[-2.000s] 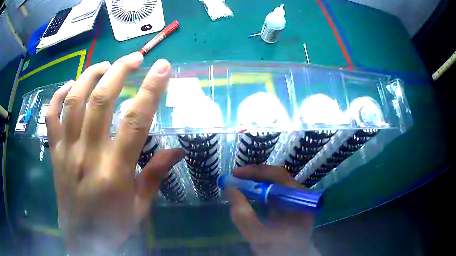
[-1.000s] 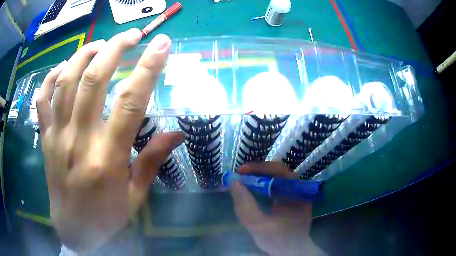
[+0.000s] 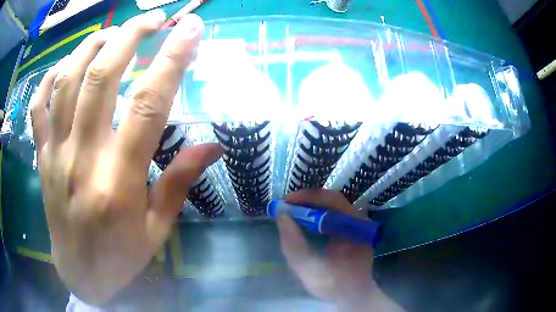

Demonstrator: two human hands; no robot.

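A clear blister tray spans the view, tilted up, with bright glare on its upper wall. Small dark metal parts stand in several long rows inside it. My left hand lies over the tray's left part with fingers spread, its thumb beside a row. My right hand holds a blue marker at the tray's near edge. The marker's left end is beside the lower end of a middle row; whether it touches a part cannot be told.
A green mat with coloured tape lies under the tray. A red marker, part of the white fan and the cut-off dropper bottle are beyond it. White papers lie at the upper left.
The tray, both hands and the things behind have shifted upward in the picture, and the tray looks larger. The fan and bottle are now mostly cut off. Both hands keep much the same pose.
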